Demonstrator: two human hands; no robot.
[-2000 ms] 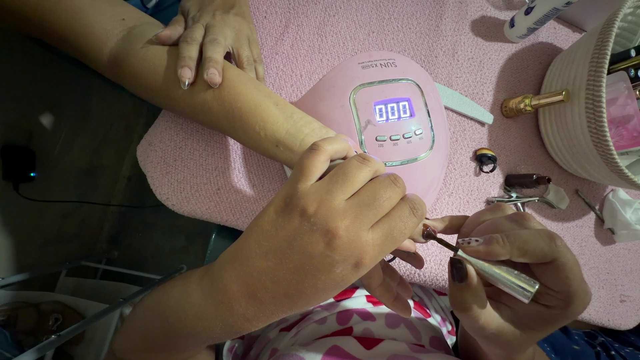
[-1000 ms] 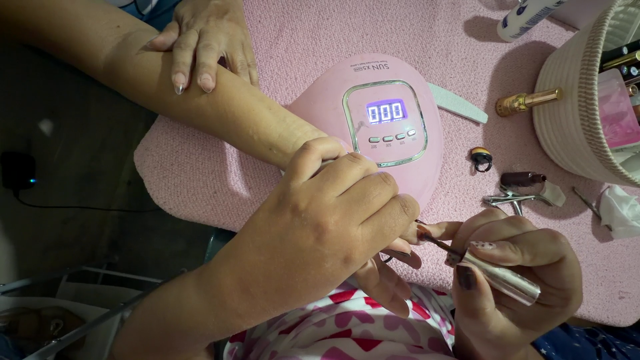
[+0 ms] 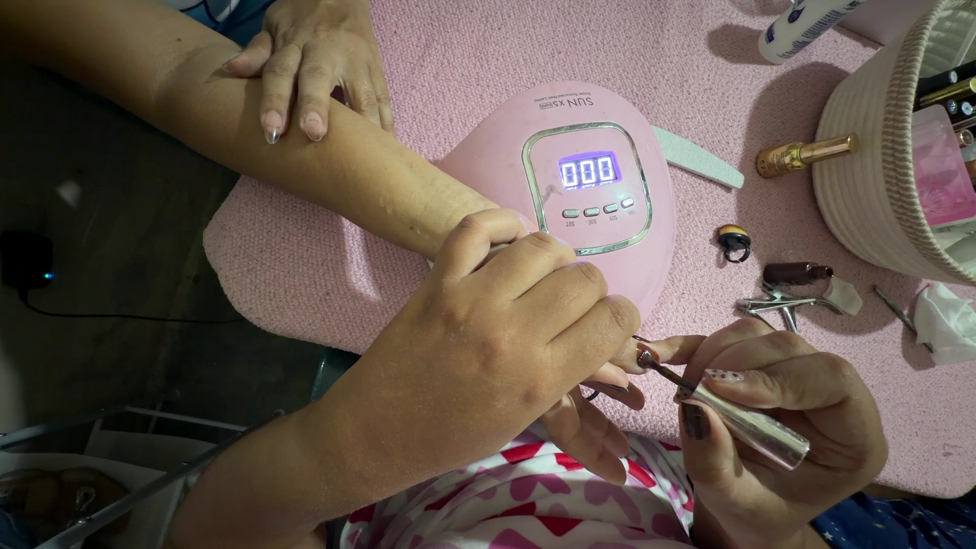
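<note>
My left hand (image 3: 503, 335) is closed around the fingers of another person's hand (image 3: 610, 450), which shows only in part below mine. Between the fingertips of my right hand (image 3: 778, 412) is the silvery handle (image 3: 751, 427) of a nail polish brush. The brush tip (image 3: 650, 360) touches a fingernail of the held hand, and dark brown polish shows on that nail. One fingertip of my right hand reaches to the same finger. Just behind my left hand stands a pink nail lamp (image 3: 595, 107), its display lit with zeros. The other person's second hand (image 3: 324, 69) rests on their forearm.
On the pink towel (image 3: 457, 76) lie a nail file (image 3: 698, 158), a gold polish bottle (image 3: 804, 155), a black ring-shaped holder (image 3: 733, 242), a dark polish bottle (image 3: 797, 274) and a metal clamp-like tool (image 3: 785, 303). At right are a woven basket (image 3: 854, 175) with bottles and a crumpled tissue (image 3: 945, 324).
</note>
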